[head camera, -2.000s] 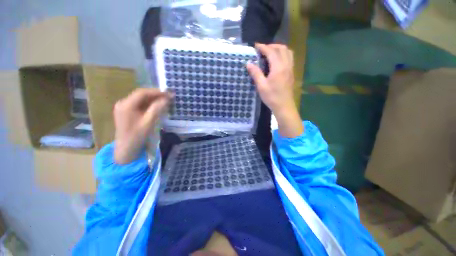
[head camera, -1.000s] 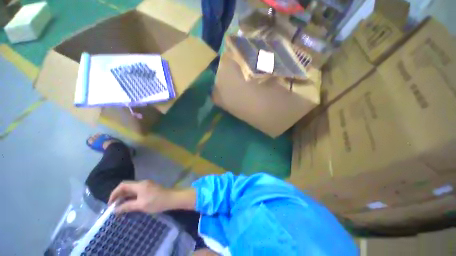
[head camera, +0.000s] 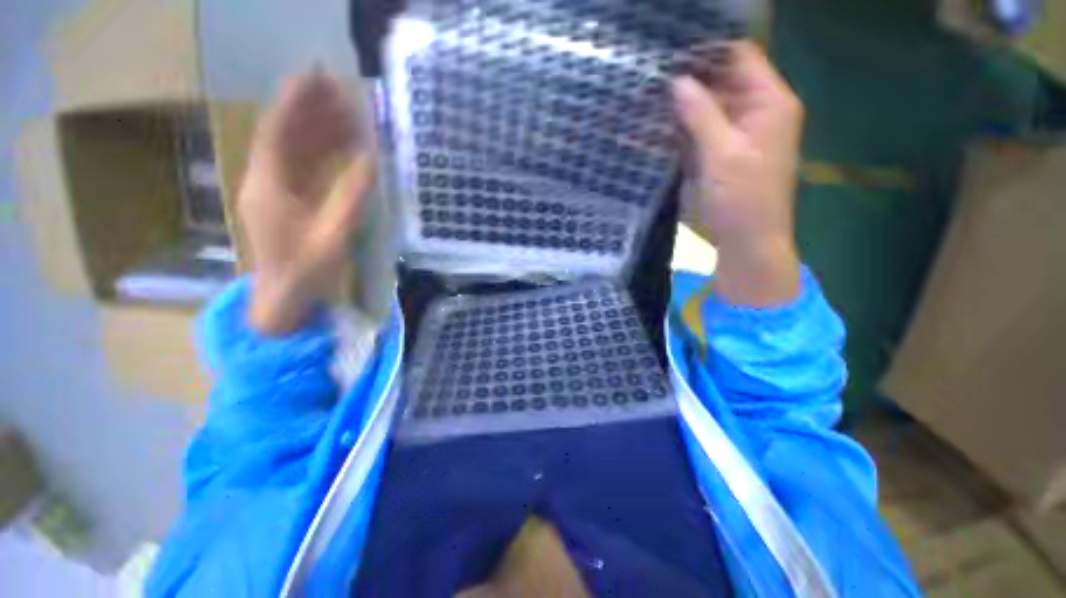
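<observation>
A stack of sheets [head camera: 514, 222] with rows of black rings lies on the lap at the upper middle. A thin ring sheet [head camera: 585, 70] is lifted over it, blurred. My right hand [head camera: 742, 158] grips this sheet's right edge between thumb and fingers. My left hand [head camera: 306, 193] is blurred, left of the stack and apart from it, fingers apart, with nothing seen in it. A second ring sheet [head camera: 538, 356] lies flat on the lap nearer my body.
An open carton [head camera: 94, 210] with packed sheets [head camera: 175, 280] inside is on the left. A brown carton [head camera: 994, 315] stands at the right on the green floor. Pale items [head camera: 59, 567] lie at the lower left, blurred.
The view swung right to the cartons, then back to the lap. Compared with two seconds ago, a ring sheet is raised from the stack in my right hand, and my left hand is off the stack.
</observation>
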